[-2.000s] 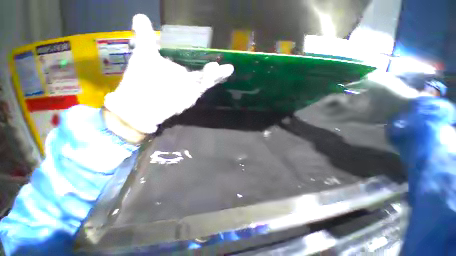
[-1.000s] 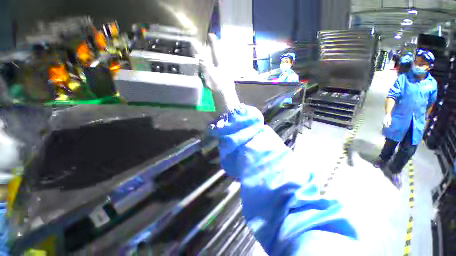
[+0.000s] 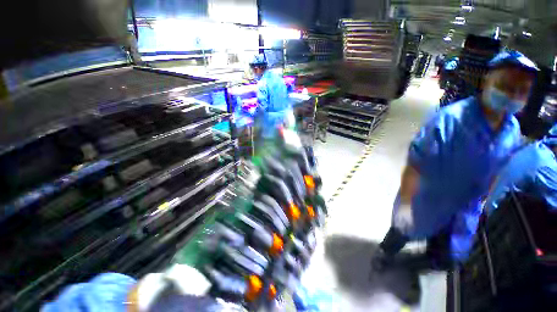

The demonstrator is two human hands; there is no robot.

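Note:
A large green power board (image 3: 211,234), blurred, is held tilted on its side in front of me, with pale heat sinks and orange wound parts facing right. My left hand (image 3: 177,285), in a white glove, is at the board's near lower end and grips it; its fingers are partly cut off by the bottom edge. A blurred whitish patch at the board's far top end may be my right glove. A bit of blue, perhaps my right sleeve, shows low beside the board. My right hand's grip cannot be made out.
A metal rack (image 3: 137,152) with dark loaded shelves is at left. A person in blue (image 3: 464,152) stands close at right, beside dark racks. Another person (image 3: 272,94) is at a lit bench ahead. A low tray stack (image 3: 357,116) stands beside the yellow-black marked aisle (image 3: 354,167).
The view has swung right from the rack top to the aisle. The board has moved off the black surface and is tilted on its side. The person at right is nearer.

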